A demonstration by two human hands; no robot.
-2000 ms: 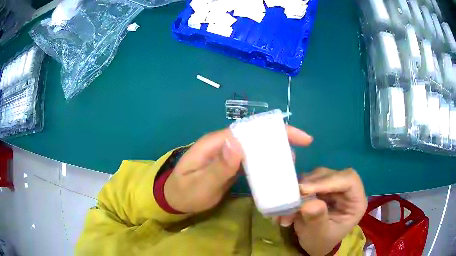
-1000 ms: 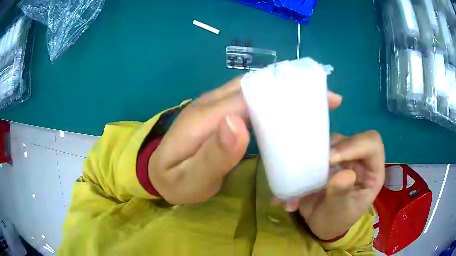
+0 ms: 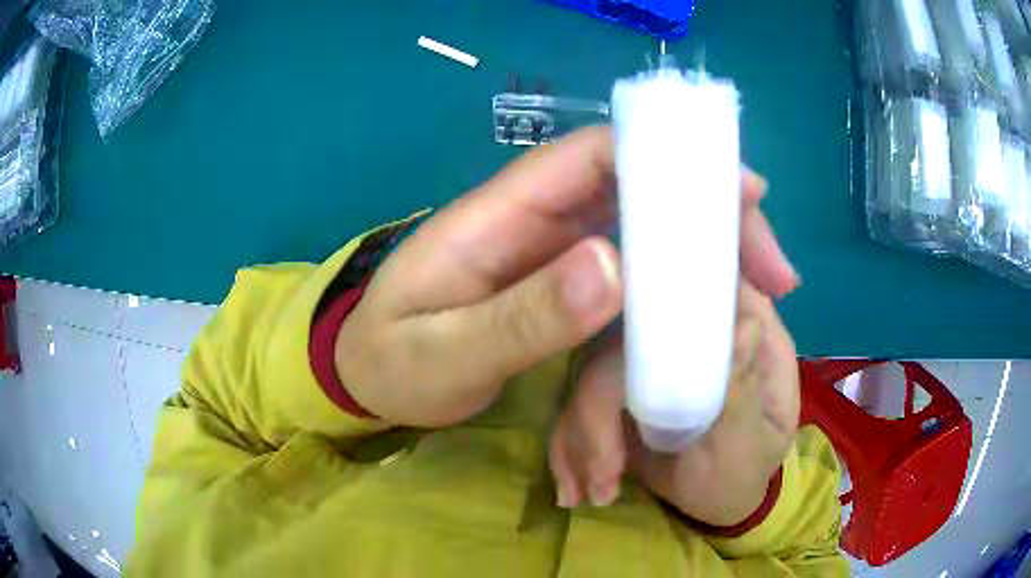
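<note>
A smooth white plastic housing (image 3: 681, 248) stands upright, narrow side towards me, in front of my chest. My left hand (image 3: 497, 282) grips it from the left, thumb on the near side and fingertips showing past its right edge. My right hand (image 3: 707, 429) is behind and below its lower end; whether it touches the housing is hard to tell. The clear pin block (image 3: 523, 120) with dark metal pins lies on the green bench beyond my hands, its right end near the housing's top.
The clear blister tray (image 3: 929, 158) with rows of white housings is at the right. A second blister tray (image 3: 25, 141) and a clear bag (image 3: 130, 51) are at the left. A blue tray (image 3: 639, 11), a white strip (image 3: 448, 51) and a red stool (image 3: 904, 474) also show.
The housing has turned from its broad face to its narrow side and stands more upright. My right hand has moved left, below it. The view has shifted, so less of the blue tray shows.
</note>
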